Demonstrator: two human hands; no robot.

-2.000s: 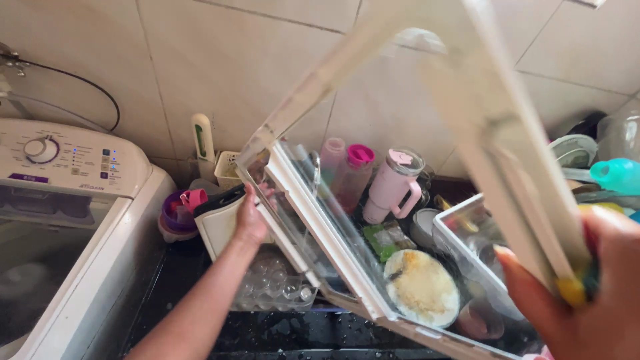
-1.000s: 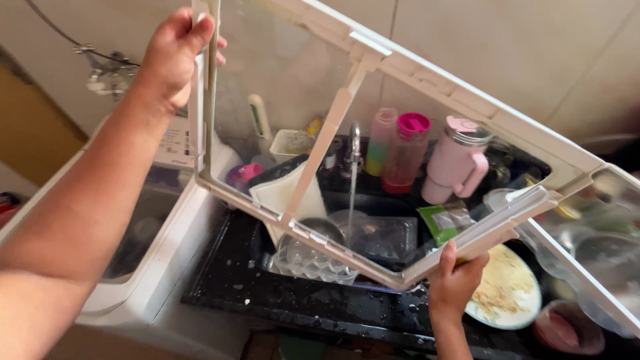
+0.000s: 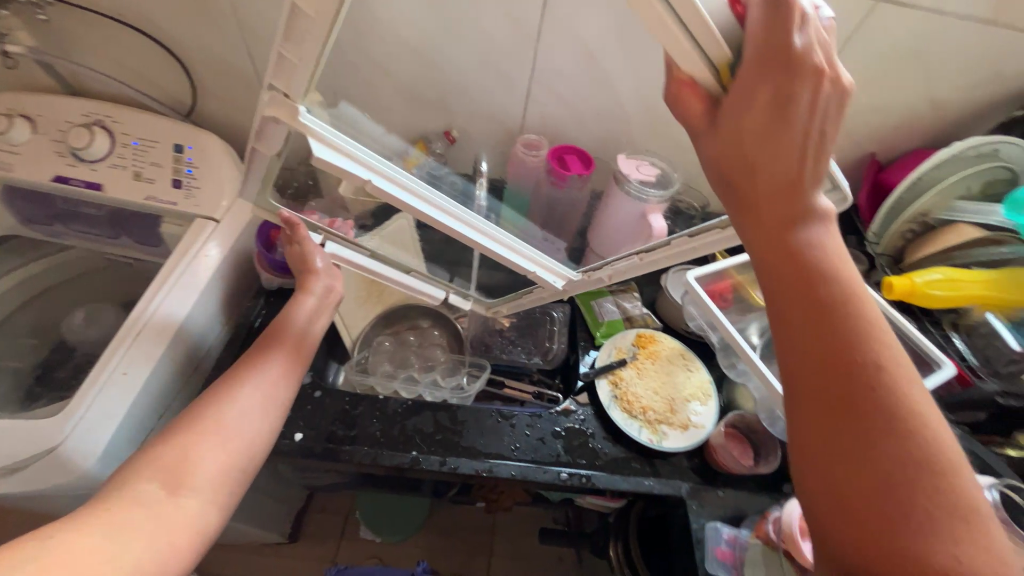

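Observation:
A glass refrigerator shelf with a white plastic frame [image 3: 440,210] is held tilted above the sink. My left hand [image 3: 312,256] grips its lower left edge, with the fingertips seen through the glass. At the upper right my right hand [image 3: 768,120] grasps the frame, and a bit of yellow shows under its fingers, too little to name. Behind the glass, water runs from the faucet [image 3: 480,180]. Below the shelf, a metal pan [image 3: 376,324], a clear plastic egg tray [image 3: 416,376] and a clear plastic container [image 3: 524,334] lie in the sink.
A washing machine [image 3: 152,188] stands at the left. On the black countertop [image 3: 480,448] are a plate of food scraps [image 3: 660,392], a pink tumbler [image 3: 628,208], a reddish cup [image 3: 744,444] and a white-rimmed clear bin [image 3: 920,352]. Dishes and a yellow bottle [image 3: 960,286] crowd the right.
The shelf has been turned in my hands. My left hand has gone from the frame's upper left down to its lower left edge; my right hand has risen from the lower edge to the upper right.

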